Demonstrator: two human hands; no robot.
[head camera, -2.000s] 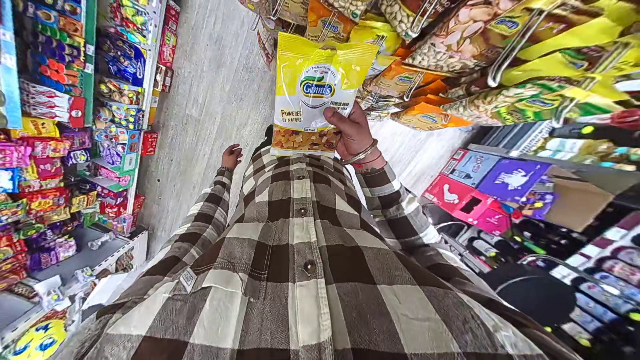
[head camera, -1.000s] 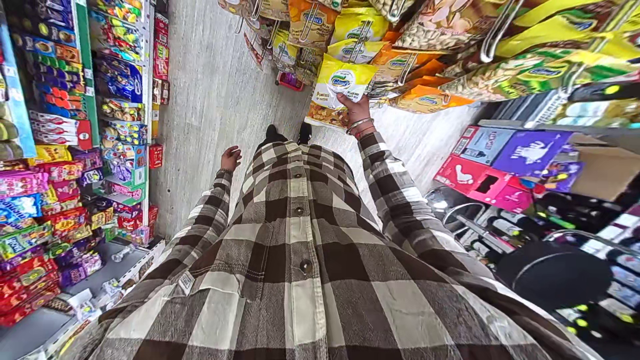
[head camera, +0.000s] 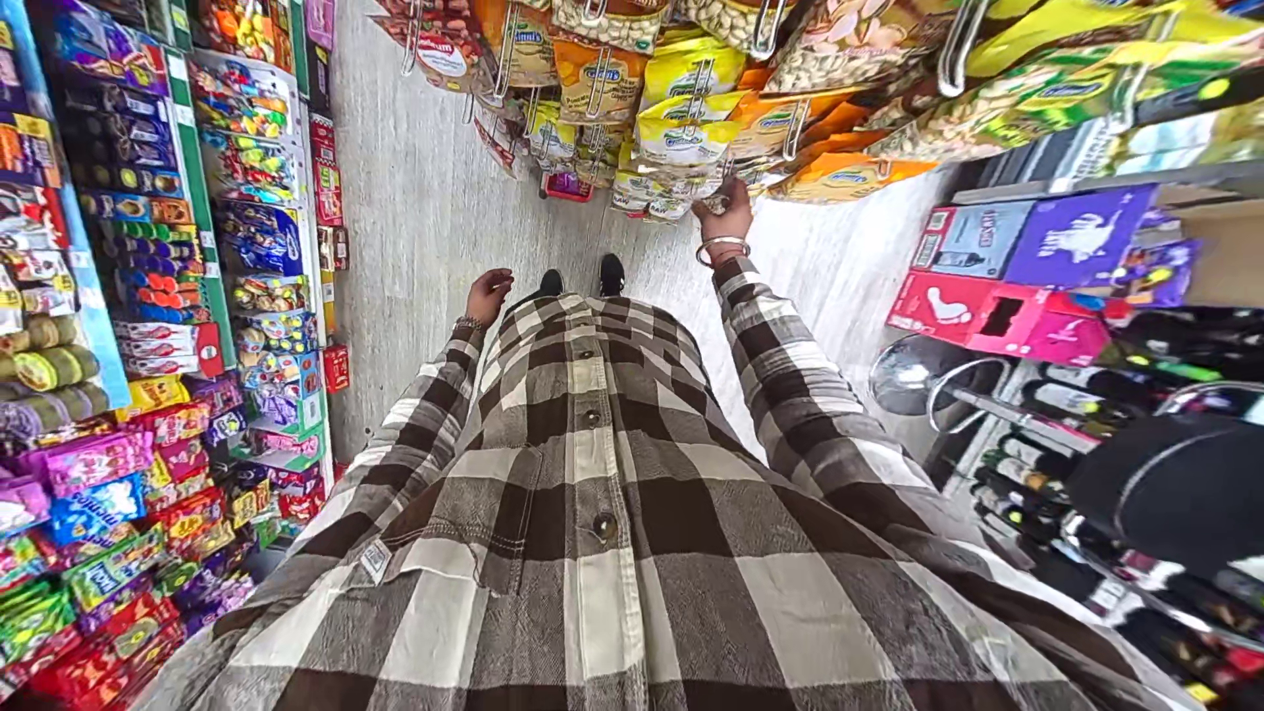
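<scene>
My right hand (head camera: 724, 212), with bangles at the wrist, reaches to the lower corner of a row of yellow-and-white snack bags (head camera: 683, 138) hanging on metal hooks. Its fingertips touch or nearly touch a bag's edge; whether they grip it cannot be made out. Orange snack bags (head camera: 855, 176) hang just right of it. Low at my left side, my left hand (head camera: 489, 294) hangs over the floor with its fingers loosely apart and nothing in it.
Shelves of wrapped sweets (head camera: 163, 341) line the left side. On the right are a pink carton (head camera: 997, 316), a purple carton (head camera: 1081, 237), racked bottles and a round black stool seat (head camera: 1175, 494). Grey wood-look flooring (head camera: 395, 197) runs between. My shoes (head camera: 612, 275) show below.
Two seconds ago my right hand held up a yellow snack bag near the view's middle. It has moved to the hanging bags, and that bag is no longer held up. My left hand stays low.
</scene>
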